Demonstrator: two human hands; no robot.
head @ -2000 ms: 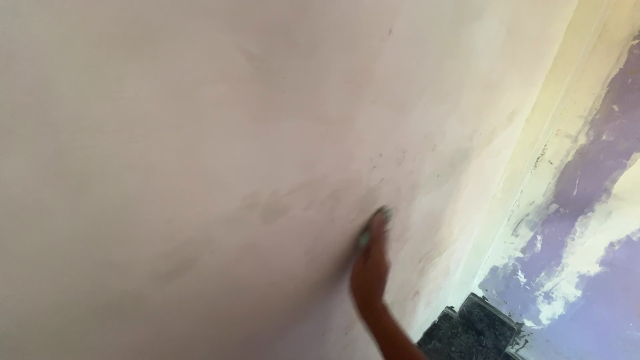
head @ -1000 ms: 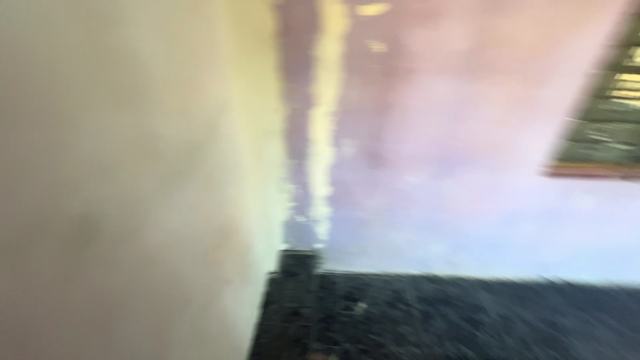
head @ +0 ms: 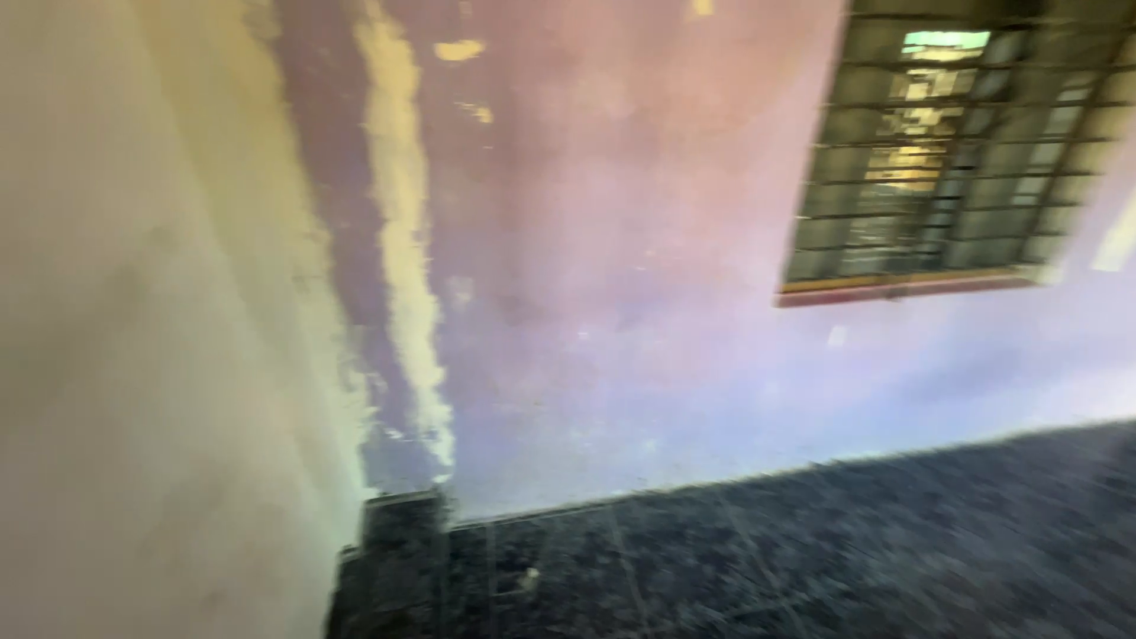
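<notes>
Neither my left hand nor my right hand shows in the head view now, so what they hold or touch is hidden. A pale plastered wall (head: 160, 355) with faint smudges fills the left side. It meets a purple and pink painted wall (head: 603, 266) at a corner. Down that second wall, near the corner, runs a rough-edged strip of cream filler (head: 404, 213), with small cream patches (head: 459, 50) beside its top. The picture is somewhat blurred.
A window with a metal grille (head: 941, 151) and a red and yellow sill (head: 905, 286) is set in the painted wall at the right. Dark floor tiles (head: 710, 568) run along the wall's foot, with a small pale bit (head: 530, 579) lying on them near the corner.
The view has swung far to the right, from the pale wall to the corner and window. The hand that touched the pale wall two seconds ago is out of sight.
</notes>
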